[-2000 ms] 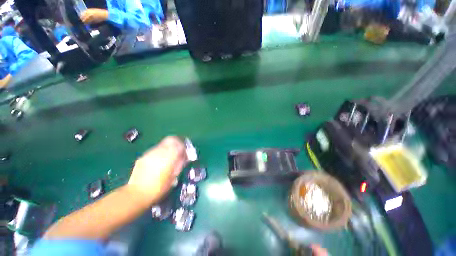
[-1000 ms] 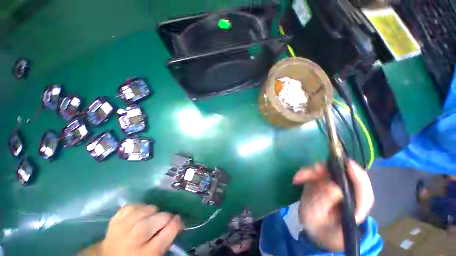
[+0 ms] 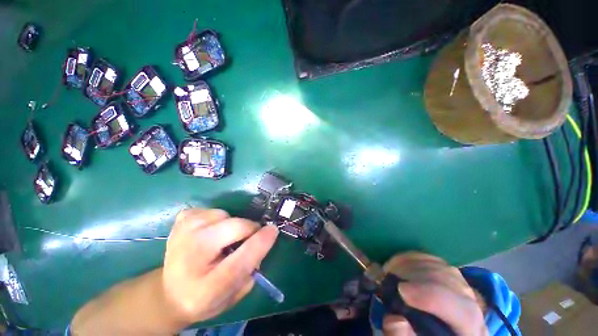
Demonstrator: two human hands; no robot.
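Observation:
A device housing with a circuit board [image 3: 299, 215] sits in a dark soldering fixture [image 3: 274, 184] near the bench's front. My right hand [image 3: 429, 292] grips the soldering iron [image 3: 351, 246] by its black handle; its tip is at the housing's right part. My left hand [image 3: 210, 262] pinches thin solder wire [image 3: 124, 239], which runs in from the left, with its fingertips at the housing's left edge. A grey, stick-like tool [image 3: 267, 287] also shows under the left fingers; most of it is hidden.
Several housings with blue boards and red wires [image 3: 195, 107] lie at upper left. A brown pot with silvery shreds [image 3: 452, 92] stands at upper right, beside a black tray [image 3: 367, 33]. Black and yellow-green cables [image 3: 585, 170] run at the right edge. A small dark cluster [image 3: 357, 292] is at the bench edge.
The view has moved closer. The iron has gone from the pot to the housing in the fixture. My left hand has moved right, up against the housing, with the solder wire.

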